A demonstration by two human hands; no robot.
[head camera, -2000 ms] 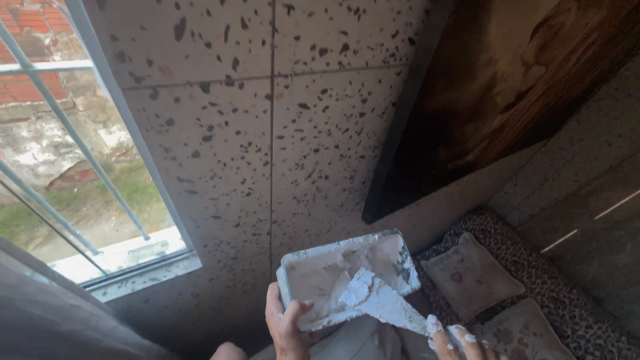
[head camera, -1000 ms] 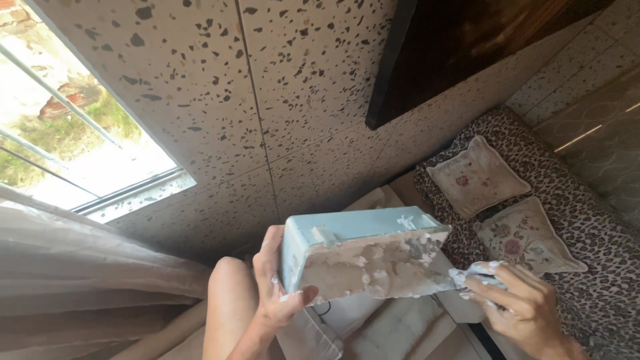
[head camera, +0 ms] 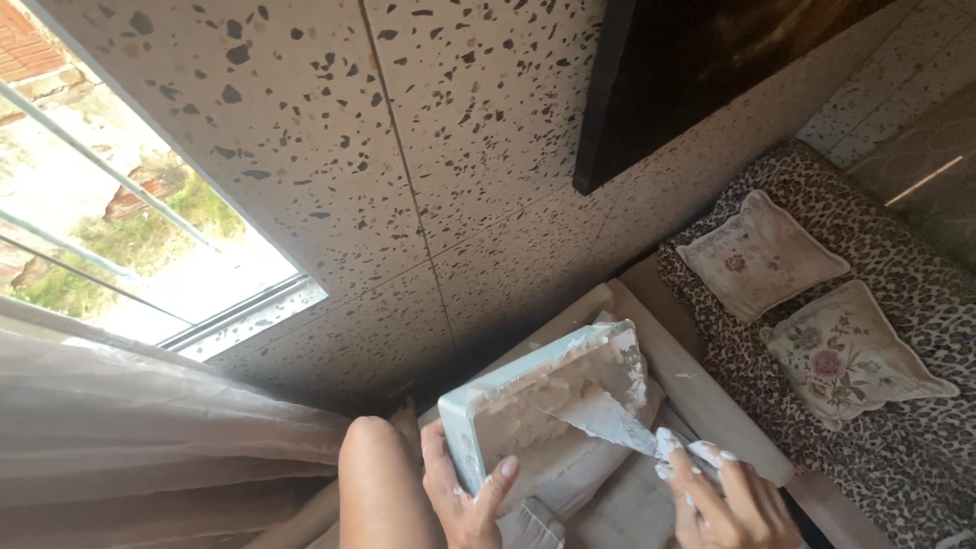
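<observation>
A light blue rectangular container [head camera: 499, 374] with pale paste inside is tilted in front of me. My left hand [head camera: 465, 488] grips its near left end, thumb on the rim and fingers on the outer side. In my right hand [head camera: 720, 492] is a putty knife [head camera: 606, 421], its blade coated with white paste and reaching over the container's mouth. White paste is smeared on the fingers of my right hand, with a little on my left. The putty knife's handle is mostly hidden by my fingers.
A speckled terrazzo-look wall [head camera: 328, 152] rises ahead, with a barred window [head camera: 137, 198] and a curtain [head camera: 152, 450] at left. A dark-framed picture [head camera: 598, 99] hangs above. Two floral cushions [head camera: 762, 255] lie on a leopard-print cover [head camera: 907, 252] at right. My bare knee [head camera: 374, 457] is beside the container.
One second ago the container was tipped with its side up and my right hand was at its right end; now its inside shows more and the blade lies over it. The view has shifted since two seconds ago.
</observation>
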